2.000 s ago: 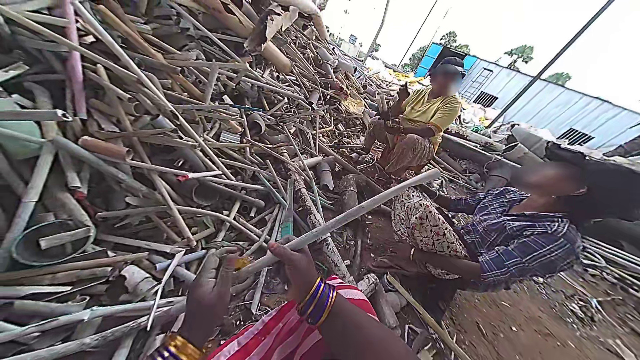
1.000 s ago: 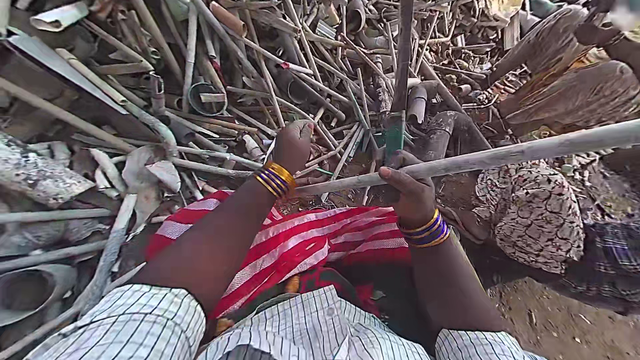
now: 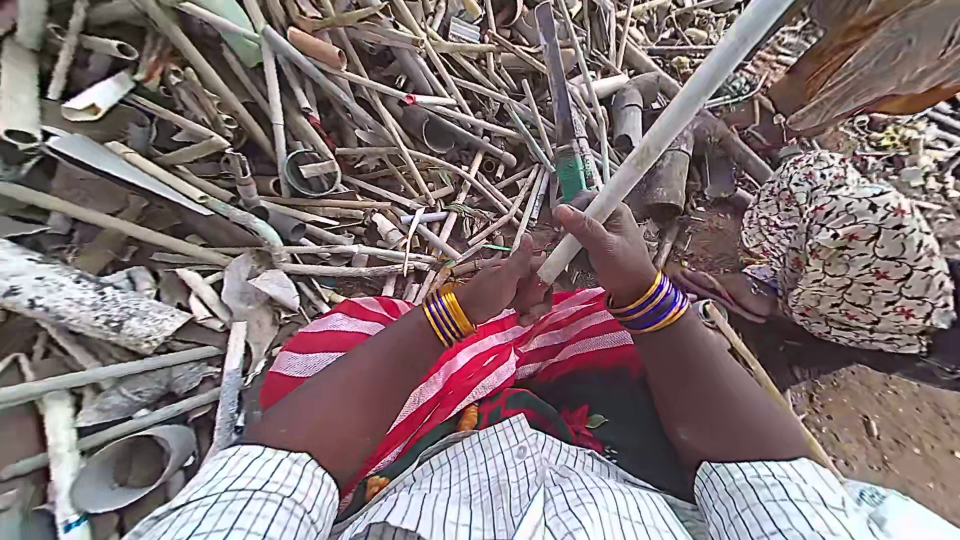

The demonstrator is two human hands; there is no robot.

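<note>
A long grey plastic pipe (image 3: 664, 139) slants from my lap up to the top right. My right hand (image 3: 611, 244) is closed around it near its lower end, the thumb on top. The same hand also seems to be at the green-wrapped handle of a long blade (image 3: 556, 97), which stands upward beyond the fingers; part of that grip is hidden. My left hand (image 3: 510, 285) is beside the pipe's lower end, its fingers partly hidden, so whether it holds anything is unclear. Bangles circle both wrists. A red and white striped cloth (image 3: 450, 360) covers my lap.
Heaped scrap pipes (image 3: 360, 247) fill the left and the far side. A wide pipe ring (image 3: 133, 466) lies at the lower left. At the right are a person's patterned garment (image 3: 847, 247) and, above it, brown cloth (image 3: 885, 67). Bare soil (image 3: 892, 427) shows at the lower right.
The pipe was nearly level one second ago and now slants steeply upward. My left hand has moved toward my right hand. The view has swung down since two seconds ago.
</note>
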